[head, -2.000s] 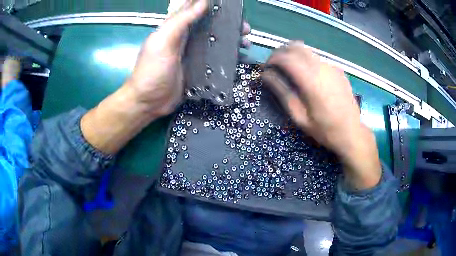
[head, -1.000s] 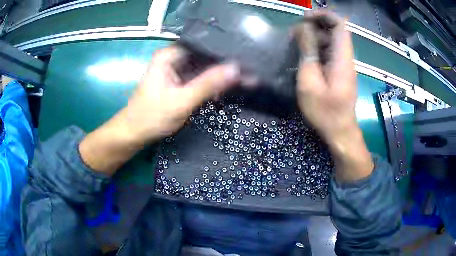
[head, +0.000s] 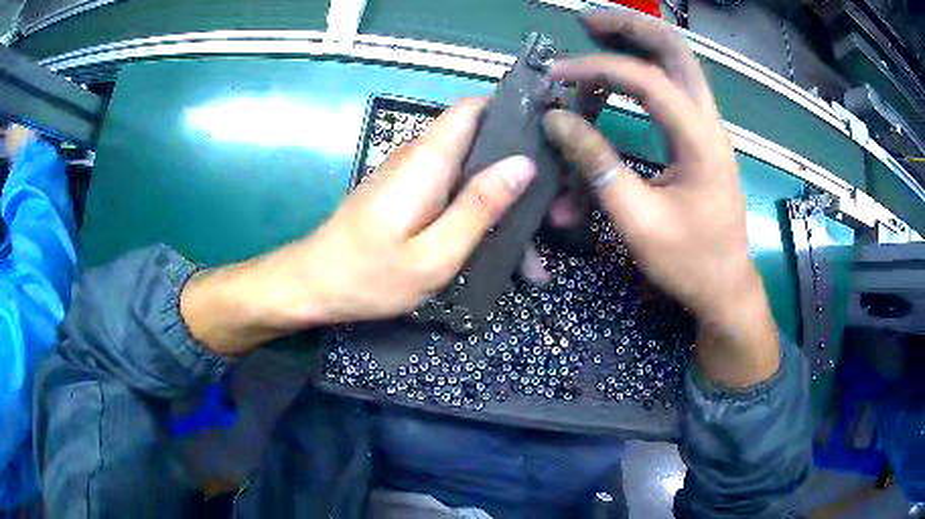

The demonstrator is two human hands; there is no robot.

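A dark grey oblong block [head: 507,228] is held tilted above a black tray [head: 497,411]. My left hand [head: 406,228] grips its left side, thumb on its face and fingertips showing past its right edge. My right hand [head: 659,172] is at the block's upper right end, thumb and fingers bent around a shiny fitting [head: 543,56] there; whether it holds a small part is unclear. Many loose nuts [head: 538,350] lie in the tray. A pale band [head: 607,175] is on my right thumb.
The tray rests on a green bench [head: 223,193]. A conveyor with pale rails [head: 254,43] runs beyond it. A narrow plate with holes [head: 811,284] lies at the right. A person's blue sleeve [head: 36,233] is at the left edge.
The block was upright in my left hand, was then turned in a blur between both hands, and now slants lower over the tray. My right hand has come up to its upper end.
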